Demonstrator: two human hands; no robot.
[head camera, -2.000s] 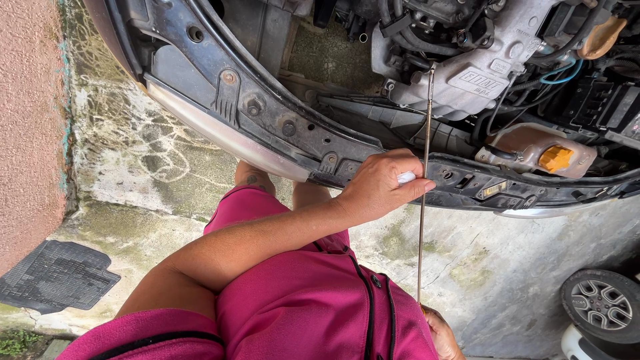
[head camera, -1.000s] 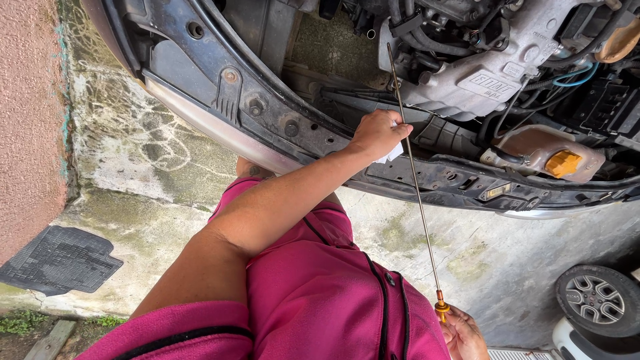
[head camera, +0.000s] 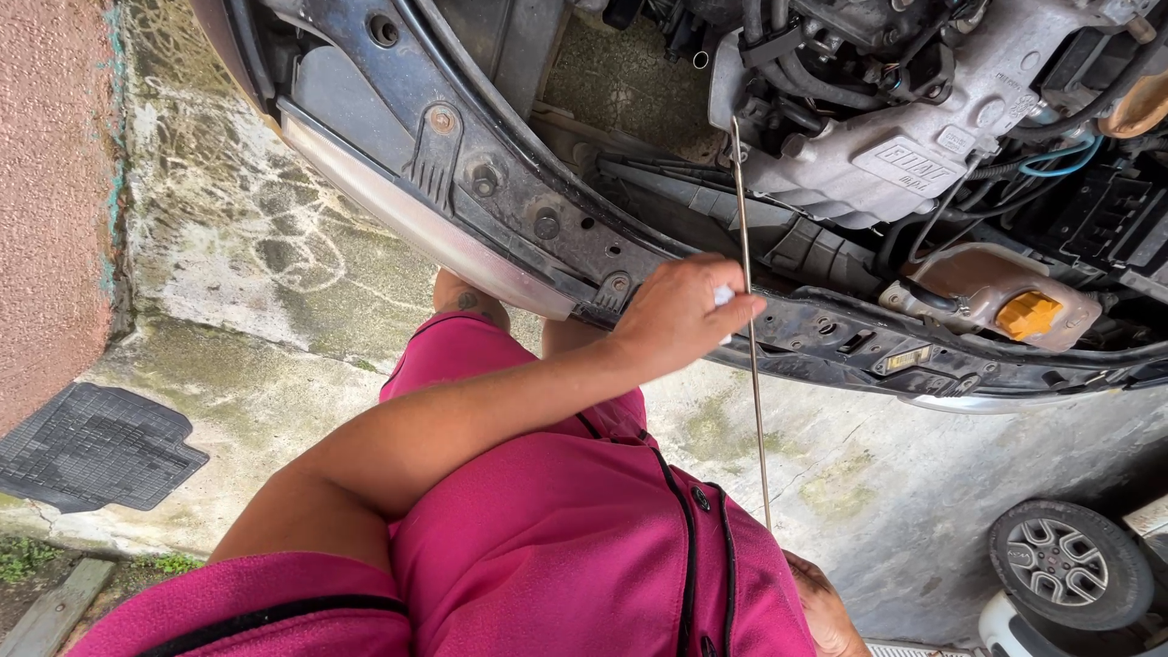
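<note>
My left hand (head camera: 689, 306) is closed around a crumpled white wipe (head camera: 724, 297) and pinches the thin metal dipstick (head camera: 756, 392) over the car's front crossmember (head camera: 547, 224). The dipstick runs nearly upright through the view, its flat tip beside the Fiat-marked cast metal engine part (head camera: 899, 164). Its lower end passes behind the magenta clothing, at my right hand (head camera: 826, 607). That hand's fingers and the dipstick handle are hidden by the clothing. The rod is held up in the air between the two hands.
Right of the dipstick is a coolant reservoir (head camera: 967, 283) with a yellow cap (head camera: 1028, 316). A wheel (head camera: 1058, 561) is at lower right. A black rubber mat (head camera: 100, 447) lies on the concrete near the pink wall (head camera: 55, 182) at left.
One second ago the yellow dipstick handle showed in my right hand; now the clothing hides it. My left hand has moved down toward my body, and the dipstick stands more upright in view.
</note>
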